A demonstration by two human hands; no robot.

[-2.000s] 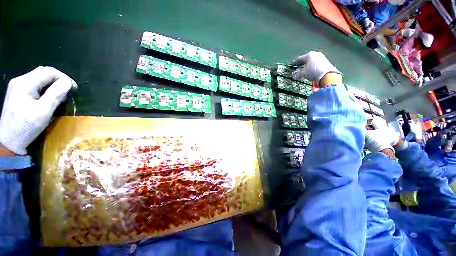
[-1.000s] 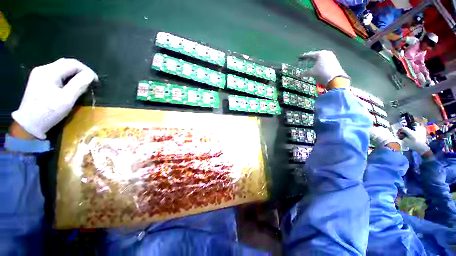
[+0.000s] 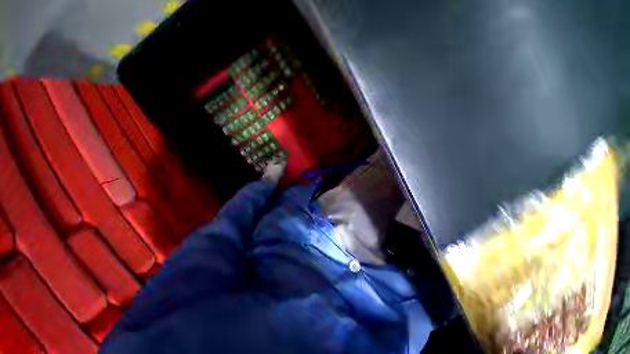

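Rows of green circuit boards lie in a red tray inside a dark crate below the bench edge. My left hand, pale-gloved and small, is at the near end of the rows, at the end of a blue sleeve. It is dim and blurred, so its fingers and any hold on a board cannot be made out. My right hand is out of the picture. The yellow work pad, with shiny film and red-brown specks, lies on the bench at right.
The dark green bench mat fills the upper right, its long edge running diagonally beside the crate. Red stacked, slatted-looking shapes stand at left. Grey floor with yellow marks shows at upper left. My blue smock covers the lower middle.
The view has swung from the bench top to the crate below its edge. My left hand has moved from beside the pad to the crate; my right hand and the bench boards have left view.
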